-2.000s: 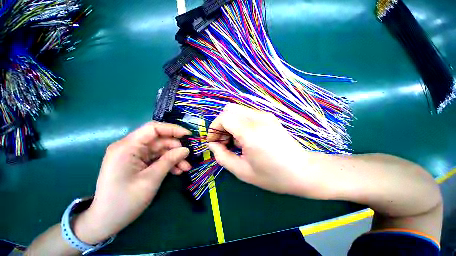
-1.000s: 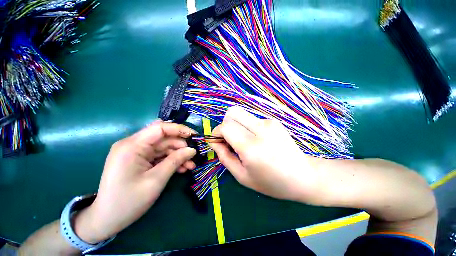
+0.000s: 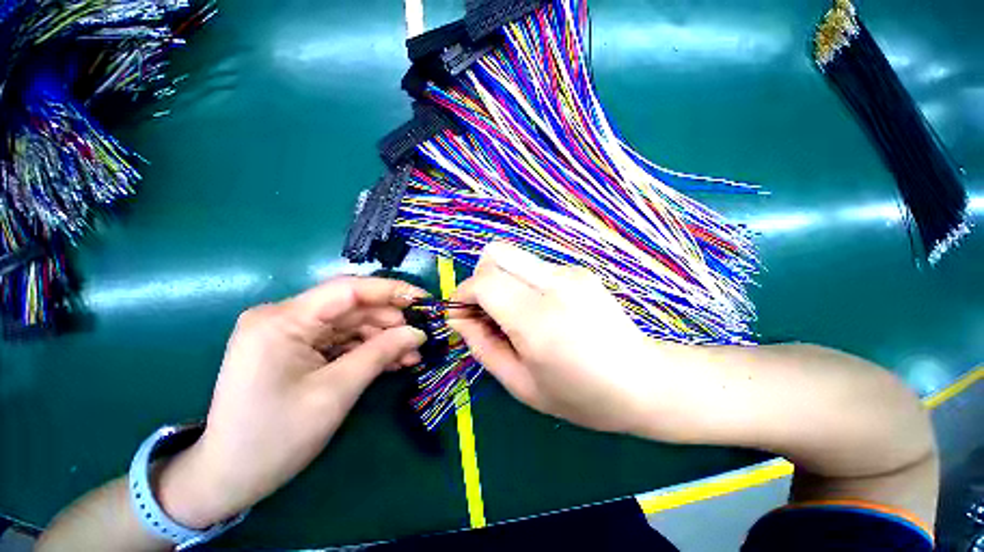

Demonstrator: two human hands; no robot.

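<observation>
My left hand point(image 3: 313, 377) holds a small black connector housing point(image 3: 424, 315) between thumb and fingertips, mostly hidden by the fingers. Coloured wires point(image 3: 440, 395) run from it and hang down below my hands, ends fanned out. My right hand point(image 3: 550, 334) is just right of it, thumb and forefinger closed on a thin black wire point(image 3: 459, 306) whose left end reaches the housing. Whether its tip is inside the housing cannot be seen.
Beyond my hands lies a fan of coloured wires point(image 3: 604, 205) with black housings point(image 3: 378, 216) at its left. Dense wire piles point(image 3: 65, 162) lie at the left. A black wire bundle point(image 3: 896, 129) lies at upper right. Yellow tape point(image 3: 467, 453) crosses the green bench point(image 3: 248, 194).
The view has shifted slightly. Both hands stay fingertip to fingertip at the housing; the right fingertips and the dark wire have moved only a little. The wire piles lie as before.
</observation>
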